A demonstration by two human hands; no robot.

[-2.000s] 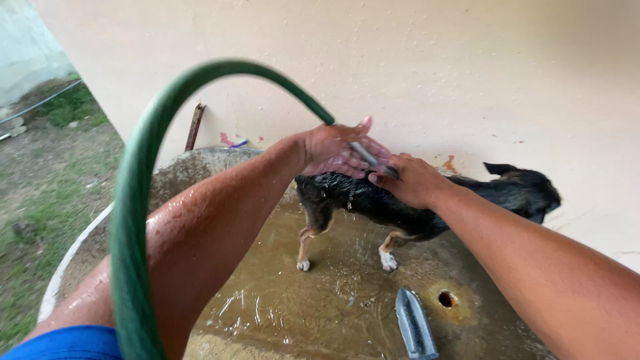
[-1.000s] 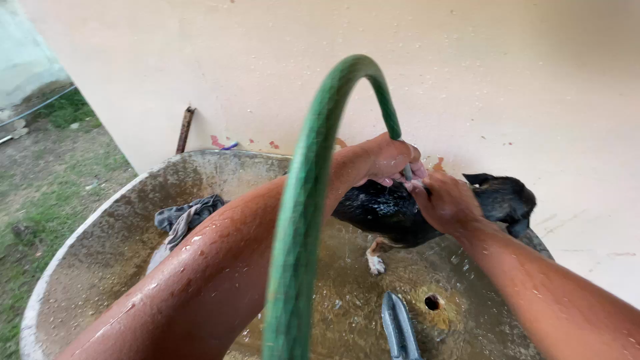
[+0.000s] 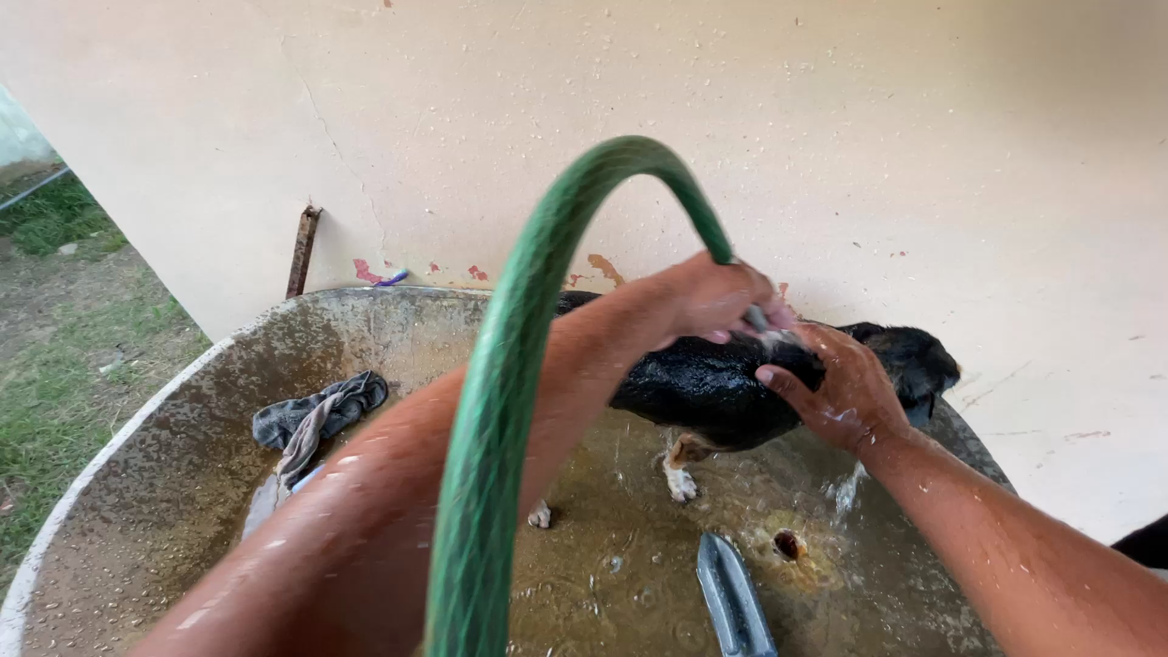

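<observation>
A wet black dog (image 3: 703,392) with tan and white legs stands in a shallow-watered concrete basin (image 3: 164,429), its head to the right. My left hand (image 3: 730,297) grips the end of a green garden hose (image 3: 538,274) over the dog's back, and water comes from the hose's grey tip. The hose arches up and passes in front of my left forearm. Spread on the dog's shoulder and neck, my right hand (image 3: 839,388) presses the wet fur with its thumb apart from the fingers.
A grey wet cloth (image 3: 319,420) lies in the basin's left side. A blue-grey plastic object (image 3: 733,593) lies near the drain hole (image 3: 787,545). A pale wall (image 3: 456,119) stands behind the basin, with a rusty metal bar (image 3: 304,251) at its rim. Grass (image 3: 109,383) is at the left.
My right hand, earlier close to the hose tip with its fingers bunched, is now spread on the dog's shoulder. The hose arch has moved to the right. The view has shifted.
</observation>
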